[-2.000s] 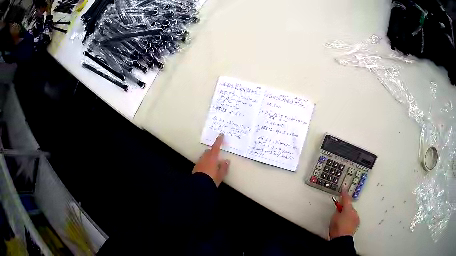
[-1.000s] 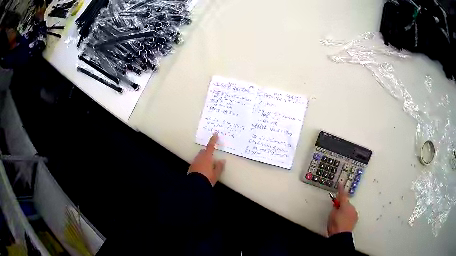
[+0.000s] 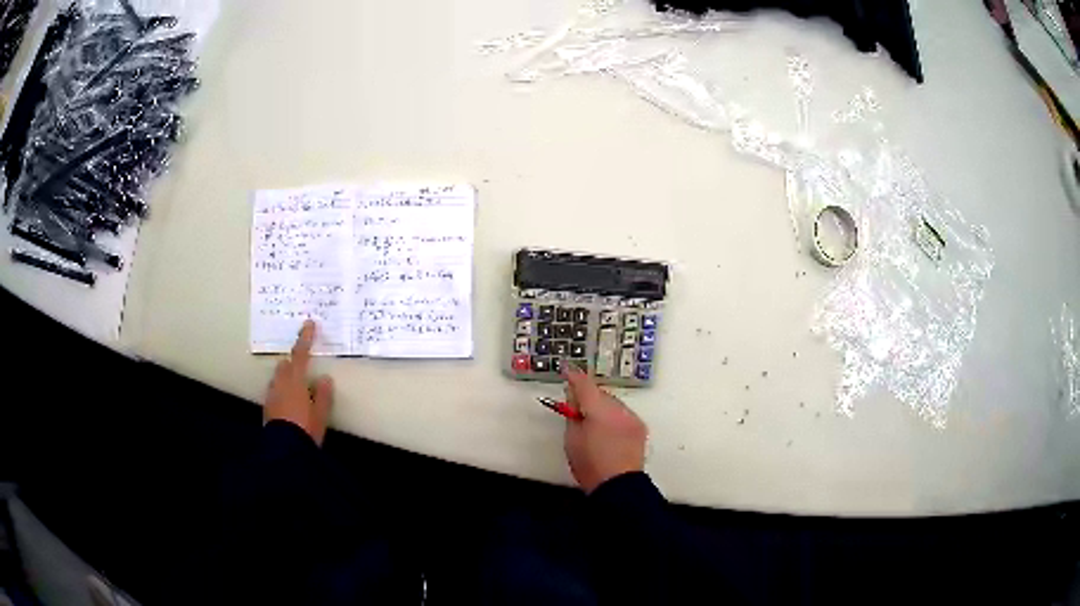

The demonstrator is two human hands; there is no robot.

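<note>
An open notebook [image 3: 362, 272] with handwriting on both white pages lies on the off-white table. My left hand [image 3: 299, 393] is at its lower left edge, with the index fingertip on the lower part of the left page; it holds nothing. A grey calculator [image 3: 589, 317] with a dark top lies to the right of the notebook. My right hand [image 3: 605, 431] is at its lower edge, with a finger on the bottom keys. It holds a pen [image 3: 561, 407] with a red end; most of the pen is hidden by the hand.
Plastic-wrapped black straps [image 3: 101, 118] are piled on a white sheet at the upper left. Crumpled clear film [image 3: 900, 296] spreads across the right and top of the table [image 3: 355, 95], with a tape roll [image 3: 834, 236] by it. A black item [image 3: 829, 26] lies at the far edge.
The view has swung right, so the notebook and calculator appear further left. My right finger has moved from the calculator's right-hand keys to its bottom middle keys. My left hand still points at the left page.
</note>
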